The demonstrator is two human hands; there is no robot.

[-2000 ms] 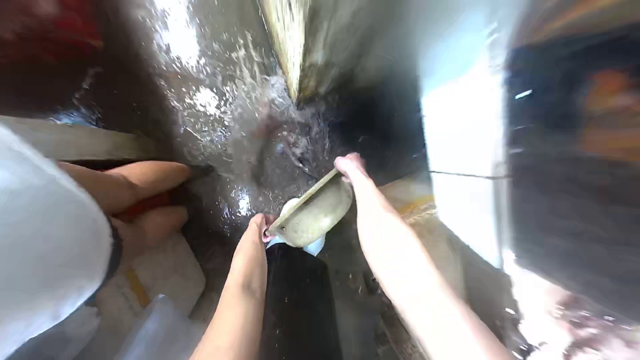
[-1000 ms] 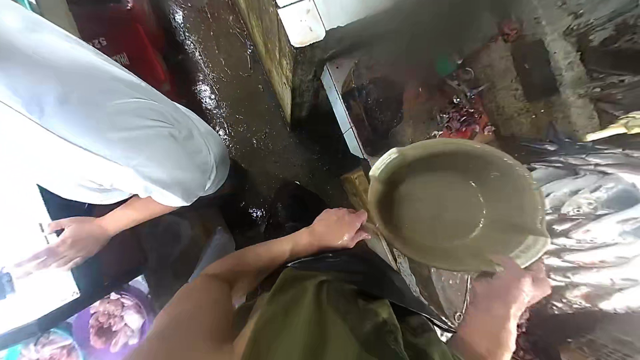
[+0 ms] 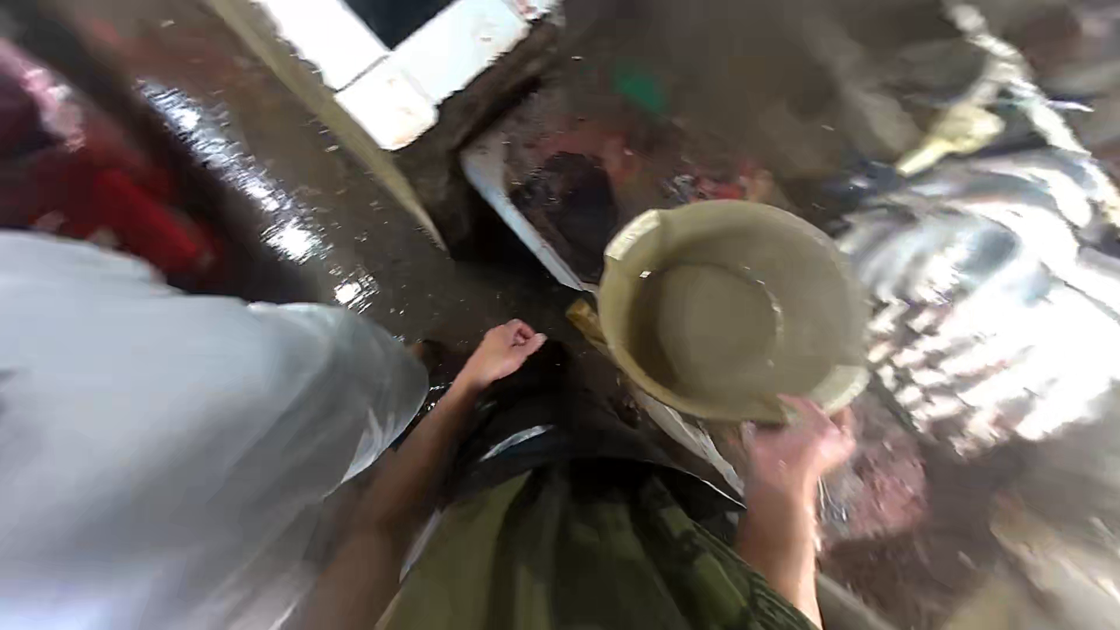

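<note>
A round beige plastic basin (image 3: pixel 717 315) is tilted toward the camera over the wet work surface, its inside showing and no load visible in it. My right hand (image 3: pixel 801 442) grips the lower rim of the basin, thumb over the edge. My left hand (image 3: pixel 507 350) is off the basin, to its left above the dark floor, with its fingers curled and nothing seen in them. Silvery fish (image 3: pixel 989 289) lie in a pile to the right of the basin; they are blurred.
A person in a white garment (image 3: pixel 175 437) stands close at my left. Red crates or tubs (image 3: pixel 149 219) are at the upper left. A white tiled edge (image 3: pixel 411 79) and a narrow ledge (image 3: pixel 341 114) border the wet floor (image 3: pixel 306 210). Reddish scraps (image 3: pixel 884 490) lie below the fish.
My left hand has come away from near the basin's left rim and moved left. My right hand still holds the basin. The person in white now stands lower in the view, which has shifted.
</note>
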